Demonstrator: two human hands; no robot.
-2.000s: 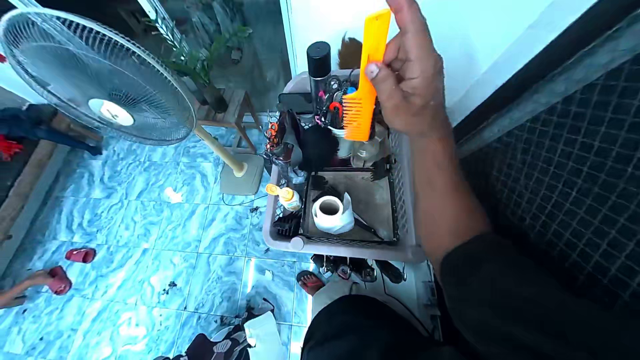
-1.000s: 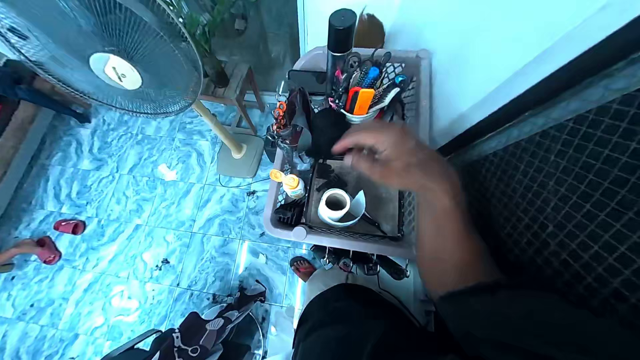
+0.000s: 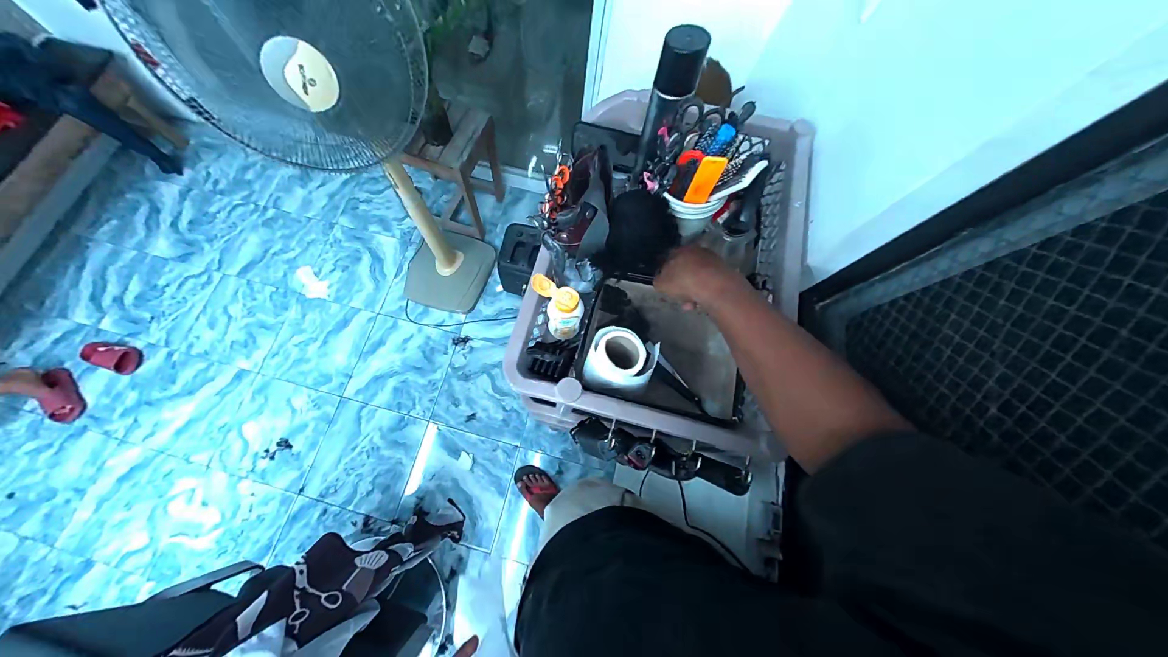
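Observation:
My right hand [image 3: 695, 276] reaches over the plastic trolley basket [image 3: 794, 182], its fingers beside a black brush-like thing [image 3: 643, 228]. Whether it grips that thing is hidden. The orange comb [image 3: 705, 180] stands in a white cup [image 3: 695, 212] among scissors and other combs, behind my hand. Nearer to me, a white paper roll [image 3: 622, 356] stands on a dark tray [image 3: 698, 342]. At the left of the basket is a white bottle [image 3: 565, 315] with its yellow cap flipped up. A tall black spray can [image 3: 673, 82] stands at the back. My left hand is not in view.
A pedestal fan [image 3: 449, 265] stands left of the trolley, near a wooden stool [image 3: 470, 151]. Clippers [image 3: 639, 452] hang on the trolley's front. A chair with a patterned cape [image 3: 338, 584] is at bottom left. A black mesh panel [image 3: 1022, 319] is at right. Another person's foot in a slipper [image 3: 62, 395] shows far left.
My right hand held up the orange comb two seconds ago. The comb now stands in the cup, let go, and my hand has come down to the black brush-like thing.

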